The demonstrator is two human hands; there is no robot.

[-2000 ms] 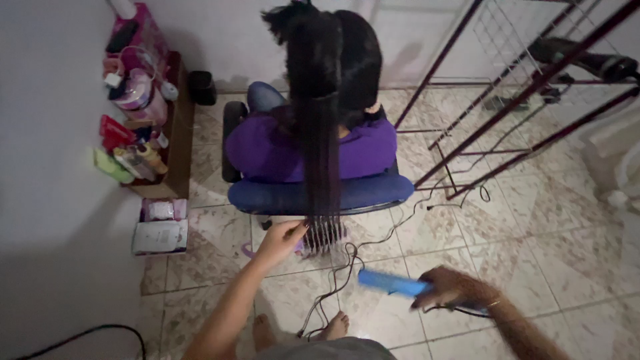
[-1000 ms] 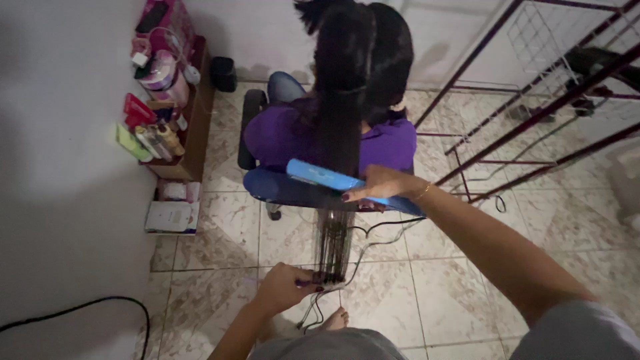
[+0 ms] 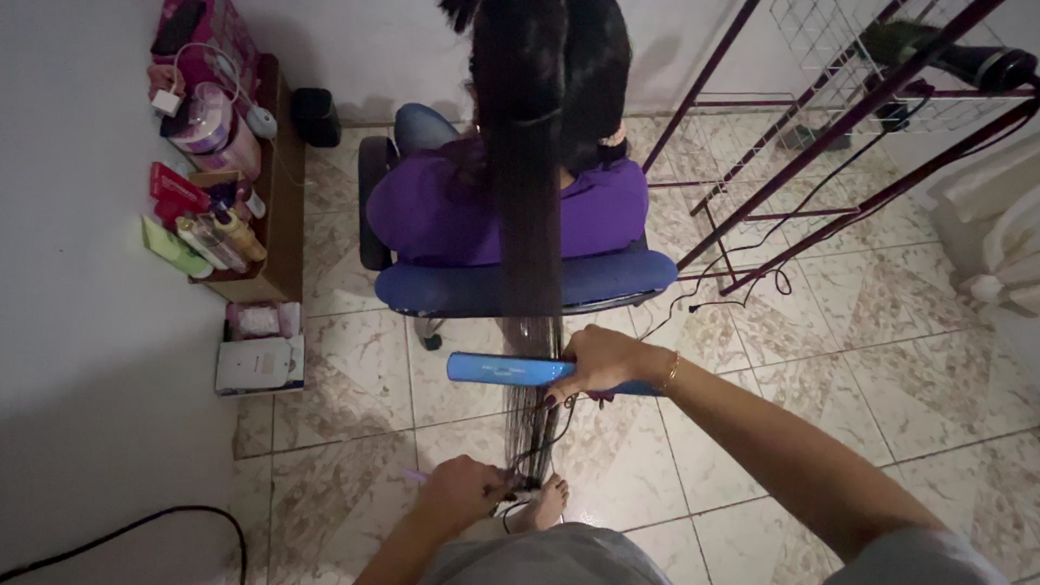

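Note:
A seated person in a purple top [image 3: 439,211] has a long section of dark hair [image 3: 530,244] hanging down over the back of a blue chair [image 3: 617,280]. Across the lower part of that hair lies a blue hair straightener [image 3: 496,369], its handle gripped by my right hand [image 3: 609,361]. Below it, my left hand [image 3: 463,491] is closed near the hair ends, on what looks like a lilac comb [image 3: 416,475], largely hidden by the fingers. Whether the straightener's plates press fully together is hidden.
On the left, a wooden shelf unit [image 3: 284,187] holds bottles and tubes, with white boxes [image 3: 256,366] beside it. A black bin [image 3: 315,116] stands by the wall. At right rises a dark red metal rack [image 3: 780,138] with a hair dryer [image 3: 975,67]. Cables trail over the tiled floor.
Two seconds ago the straightener was off to the right of the hair; one second ago it lay across the hair at the chair back. Since then it has moved down along the hair.

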